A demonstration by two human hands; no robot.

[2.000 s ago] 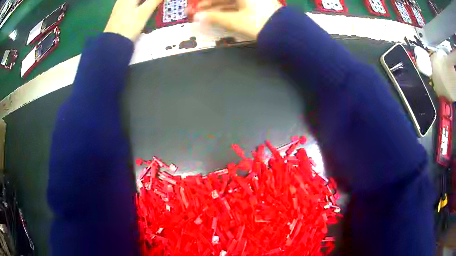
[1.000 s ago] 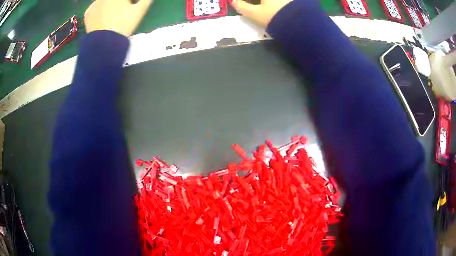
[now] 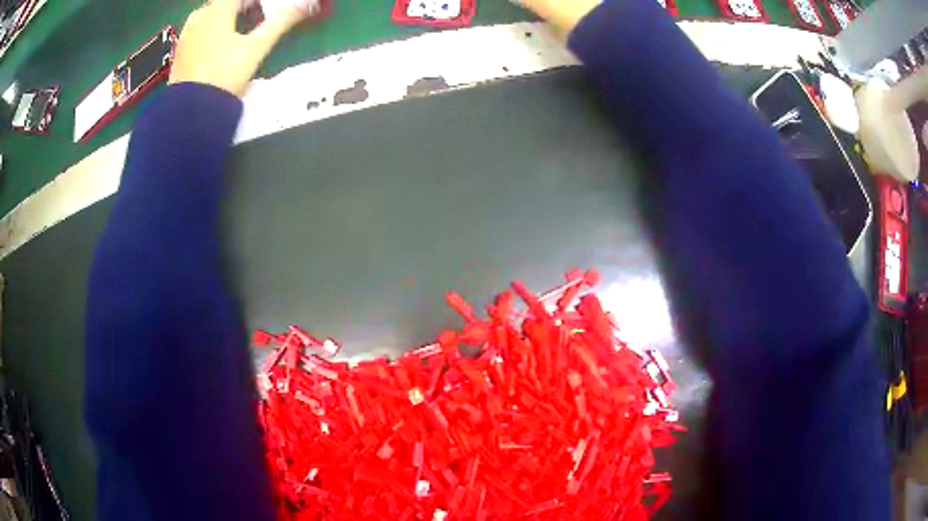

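My left hand [image 3: 226, 43] is at the top left over the green belt. Its fingers are on a blurred red-edged unit [image 3: 289, 12], cut by the top edge. My right hand [image 3: 560, 10] is mostly cut off at the top edge; its fingertips are out of the picture. A red-framed unit with a white spotted panel [image 3: 435, 9] lies on the belt between the hands. A heap of small red strips [image 3: 468, 427] lies on the dark worktop nearest me, between my blue sleeves.
A white belt rail [image 3: 478, 63] curves between worktop and green belt [image 3: 61, 61]. Red-edged units lie at left [image 3: 127, 81] and top right [image 3: 743, 8]. A smartphone [image 3: 829, 168] is partly behind my right sleeve. A red unit [image 3: 892, 244] and off-white fixture [image 3: 885, 127] are at right.
My left hand now has a red-edged unit at its fingers. My right hand has moved up and mostly out of view. The view has shifted slightly, and belt units have changed position.
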